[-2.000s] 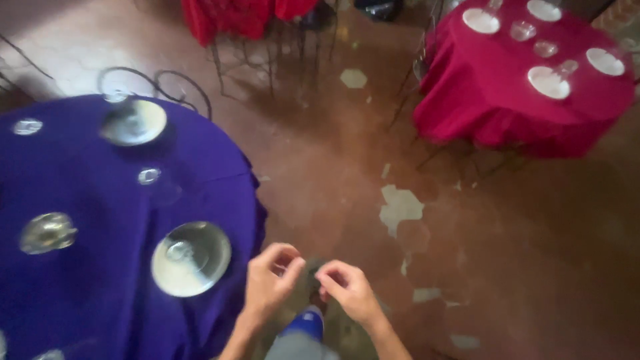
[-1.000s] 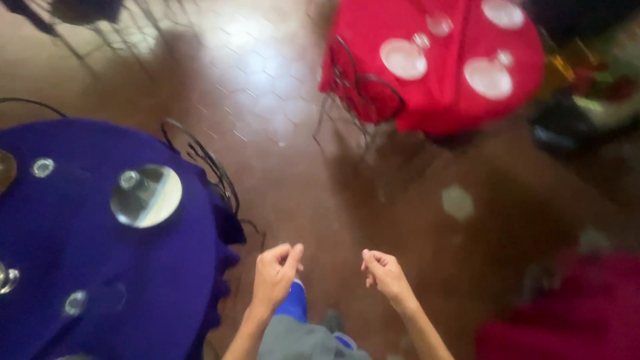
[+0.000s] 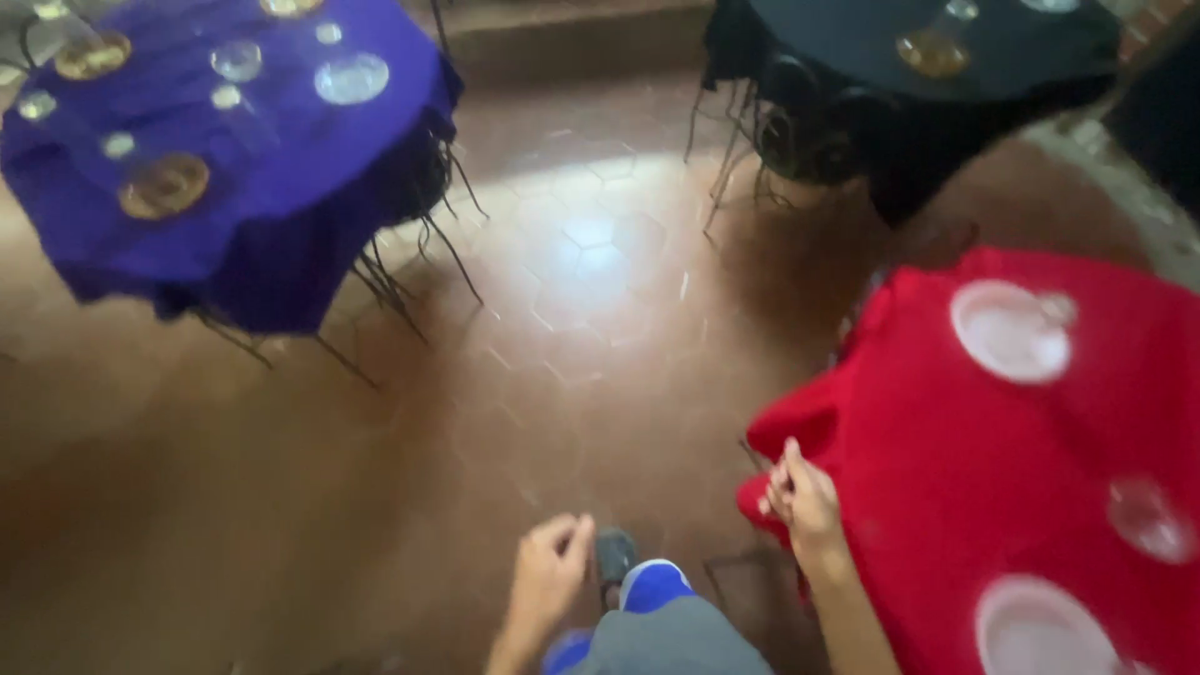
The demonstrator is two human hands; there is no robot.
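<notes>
My left hand is low in the middle of the view, its fingers curled in above the tiled floor, with nothing seen in it. Over the near edge of a red tablecloth is my right hand, also loosely closed and holding nothing that shows; whether it touches the cloth I cannot tell. On that cloth are a white plate with a glass by it, a second white plate and a clear glass dish.
A table with a purple cloth stands at the upper left, bearing plates and glasses. At the upper right is a table with a black cloth. Thin metal chair legs stick out beneath the purple cloth. A low step crosses the back.
The view has moved and turned a lot across the room. The red-clothed table, farther off one second ago, is now close at my right hand. Both hands stay curled.
</notes>
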